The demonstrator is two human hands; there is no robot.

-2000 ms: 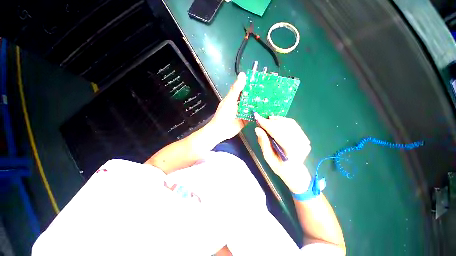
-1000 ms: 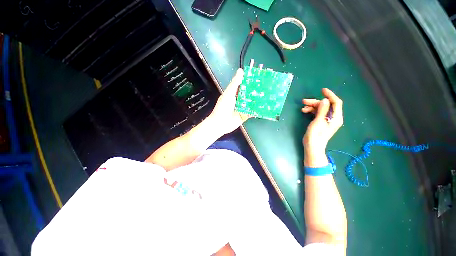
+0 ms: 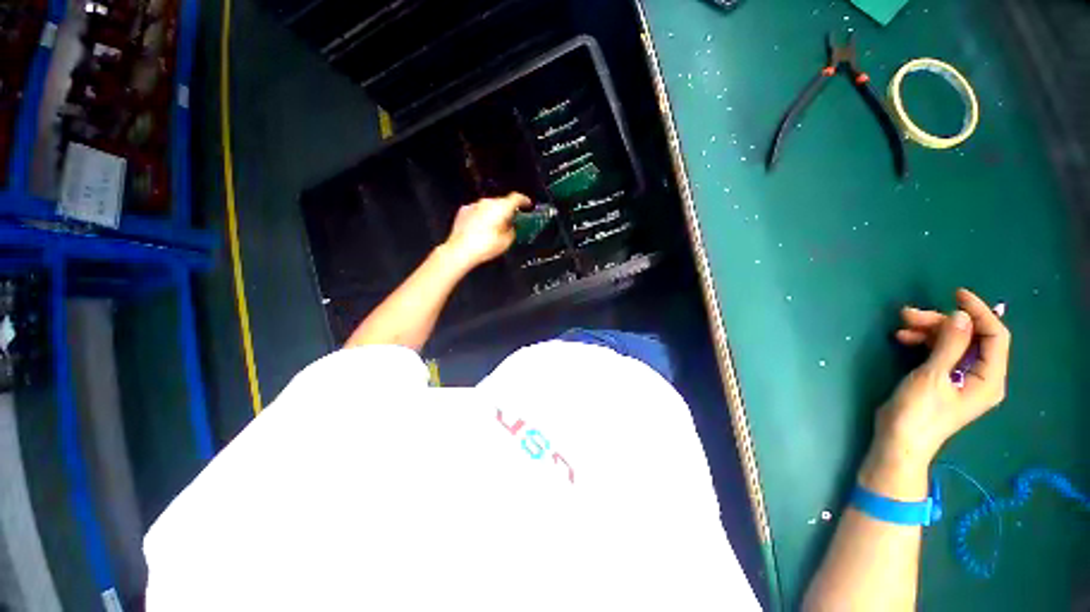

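My left hand [image 3: 482, 231] is over the black tray [image 3: 395, 227], with its fingers on a green circuit board [image 3: 534, 225] that stands among the rows in the tray. The hand partly hides the board. Another green board [image 3: 575, 181] sits in the tray just beyond it. My right hand [image 3: 948, 380] is above the green bench mat, palm partly up, with a thin dark pen [image 3: 966, 360] held in its curled fingers. A blue wrist strap [image 3: 894, 507] is on that wrist.
Open side cutters [image 3: 845, 78] lie on the mat [image 3: 789, 257] beside a cream tape roll [image 3: 934, 104]. A coiled blue cord [image 3: 983, 540] lies near my right wrist. A green slip [image 3: 880, 8] is at the top edge. A blue rack [image 3: 144, 239] stands at far left.
My left hand has moved the board from over the bench down to the tray. My right hand has moved away from the board, still with the pen. The view has turned towards the tray.
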